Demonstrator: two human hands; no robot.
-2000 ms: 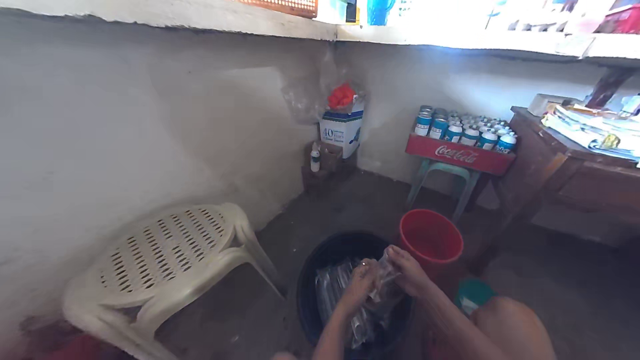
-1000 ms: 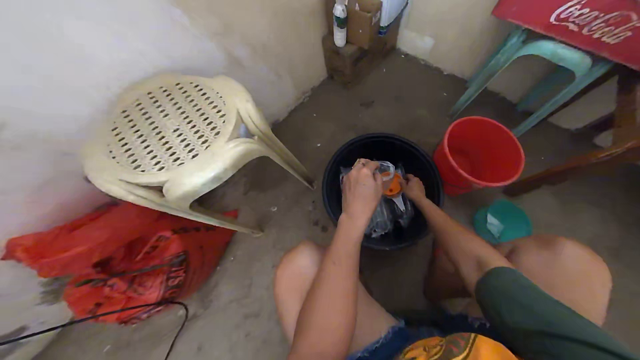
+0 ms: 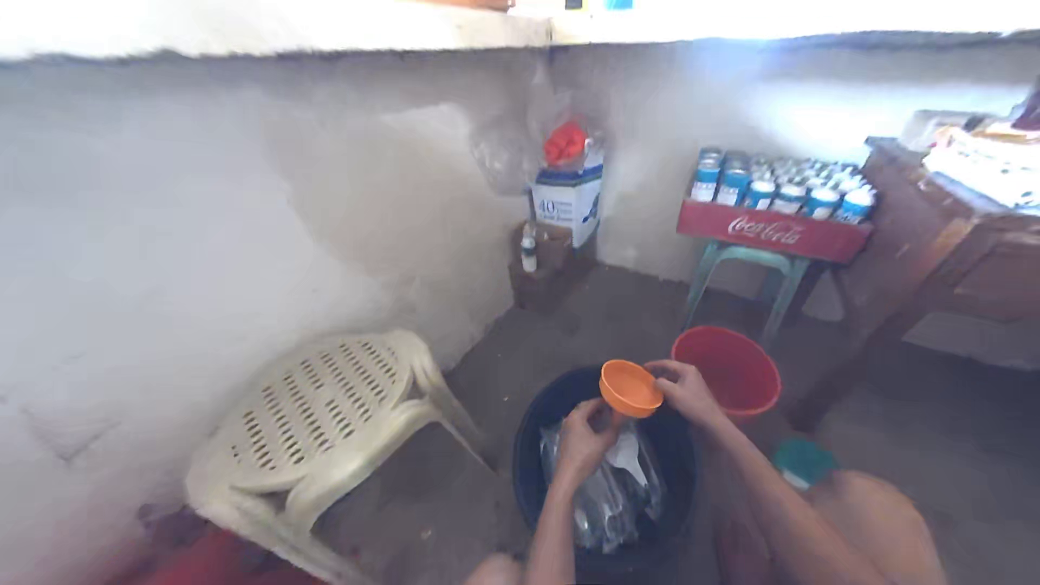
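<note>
An orange plastic bowl (image 3: 630, 388) is held between both hands above a dark round basin (image 3: 532, 443). My left hand (image 3: 587, 443) grips its lower left edge, and my right hand (image 3: 686, 390) pinches its right rim. Clear plastic bags (image 3: 601, 508) with unclear contents lie inside the basin, below the hands. Among them is a white plastic piece (image 3: 627, 457), perhaps a scoop or spoon. A red plastic bucket (image 3: 727, 370) stands just behind the right hand.
A cream plastic stool (image 3: 321, 402) stands at the left. Behind, a red crate (image 3: 772, 231) of cans rests on a green stool (image 3: 751, 256). A wooden table (image 3: 934, 236) is at the right, a small green container (image 3: 804, 461) by the right knee, and a small bottle (image 3: 529, 250) near the corner.
The orange object, low in the basin one second ago, is now raised above it as a bowl in both hands. The view has swung up toward the wall.
</note>
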